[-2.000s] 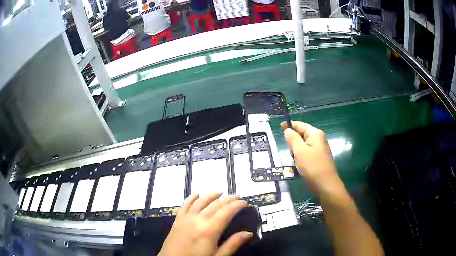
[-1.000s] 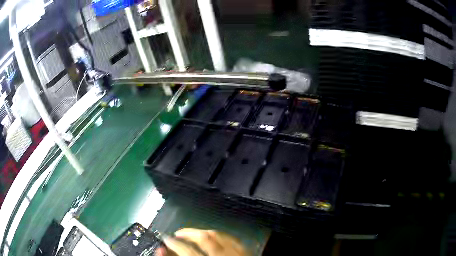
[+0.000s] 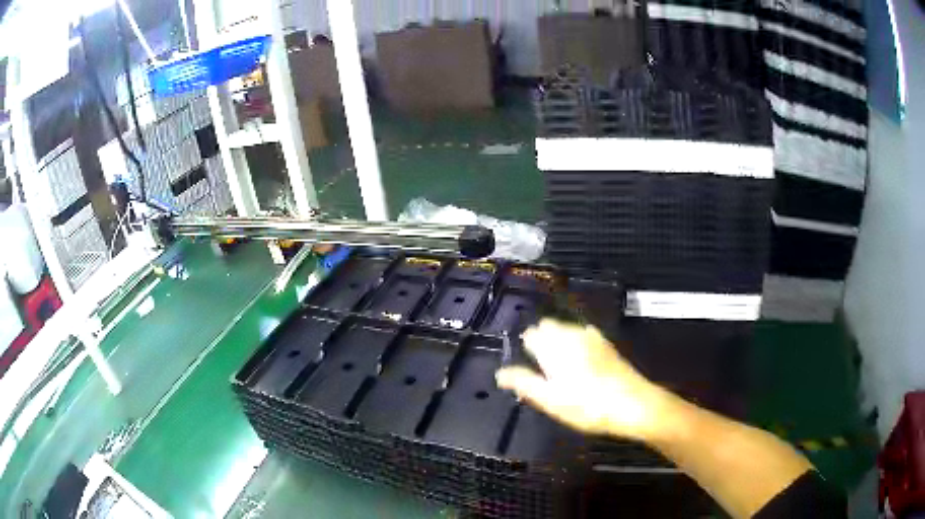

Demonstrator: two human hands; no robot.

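A black blister tray (image 3: 411,380) lies on top of a stack of similar trays, slightly right of centre. Its near-row pockets left of the hand show bare floors with a small central mark. In the far row, several pockets hold dark phone frames (image 3: 458,298) with gold details at their ends. My right hand (image 3: 573,377) reaches in from the lower right over the tray's right part, thumb and fingers apart. It hides the pockets beneath, and I cannot tell whether it grips a dark frame there. My left hand is out of the picture.
Tall black tray stacks with white bands (image 3: 654,157) stand behind at the right. A metal rail (image 3: 335,233) and clear plastic film (image 3: 522,239) lie behind the tray. The green belt (image 3: 193,405) runs at left, with a white plate (image 3: 114,497) at lower left. A red object (image 3: 905,456) is at far right.
The view has swung right from the row of frames to the trays. My right hand has moved from the lower edge onto the tray's right part. My left hand has left the picture.
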